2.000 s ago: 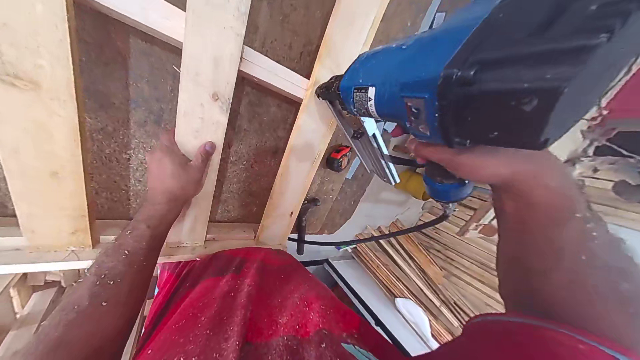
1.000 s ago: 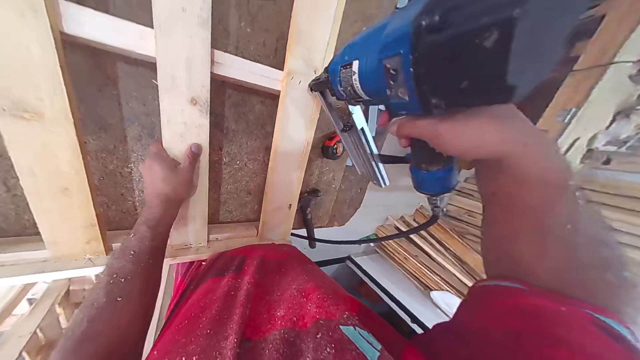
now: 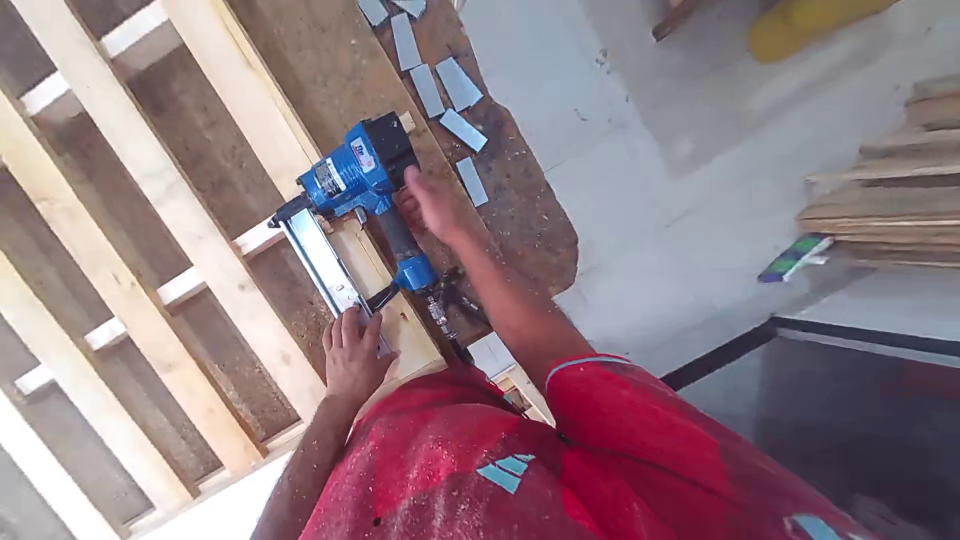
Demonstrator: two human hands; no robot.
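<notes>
A blue and black pneumatic nailer point(image 3: 360, 169) lies on its side over a pale wooden slat point(image 3: 401, 326) of a frame. My left hand point(image 3: 356, 352) has its fingers over the lower end of the nailer's metal magazine point(image 3: 322, 259); whether they grip it is unclear. At the black rear cap, my right hand point(image 3: 431, 206) has its thumb raised and its other fingers partly hidden, off the handle point(image 3: 397, 232). An air hose fitting point(image 3: 440, 316) joins the handle's end.
Parallel slats point(image 3: 172, 180) cross white-edged battens point(image 3: 184, 286) on a brown worktop point(image 3: 525, 217). Small grey pieces point(image 3: 465, 129) lie along its edge. Stacked wood strips point(image 3: 892, 210) are at the right, with a dark-framed panel point(image 3: 862, 420) below them.
The nailer has come down from my raised right hand and lies on its side. My right hand has left its handle. My left hand has moved from a slat to the magazine. The view has swung.
</notes>
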